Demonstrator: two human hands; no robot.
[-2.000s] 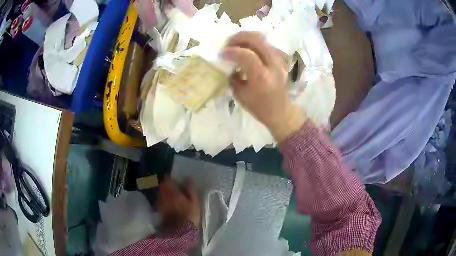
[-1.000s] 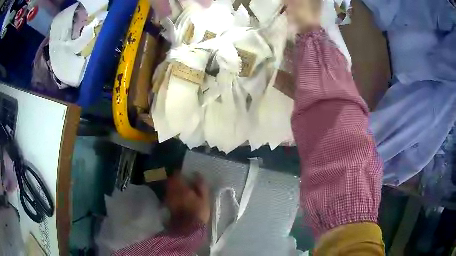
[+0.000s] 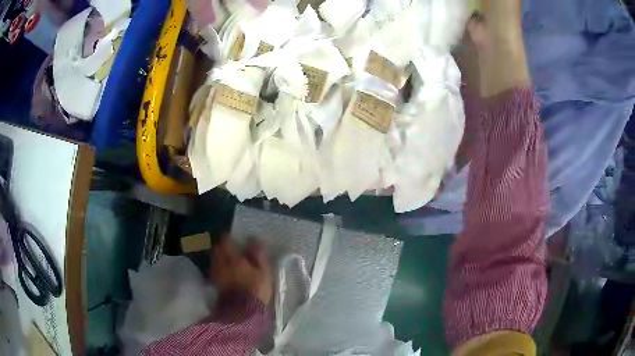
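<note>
Tied bundles of small white cut pieces (image 3: pixel 285 167) lie heaped at the top centre, knotted with white strips. Tan printed tickets (image 3: pixel 374 111) sit on several of them. My right hand (image 3: pixel 491 35) is at the upper right, beside the heap and partly cut off by the top edge; its fingers are hidden, so its hold cannot be told. My left hand (image 3: pixel 241 268) is low at centre left, blurred, by the left edge of a grey textured board (image 3: pixel 348 278). A white strip (image 3: pixel 322 257) lies on the board. Whether the left hand holds anything cannot be told.
A yellow chipped metal bar (image 3: pixel 150 118) and a blue bin rim (image 3: pixel 129 76) stand left of the bundles. Black scissors (image 3: pixel 35 261) lie on the white table (image 3: pixel 52 181). Lavender cloth (image 3: pixel 578 132) hangs at right. White cloth (image 3: pixel 167 299) lies beside my left hand.
My right hand has moved right from over the bundles to their right side. The ticket it was near at first is no longer by it. My left hand stays about where it was.
</note>
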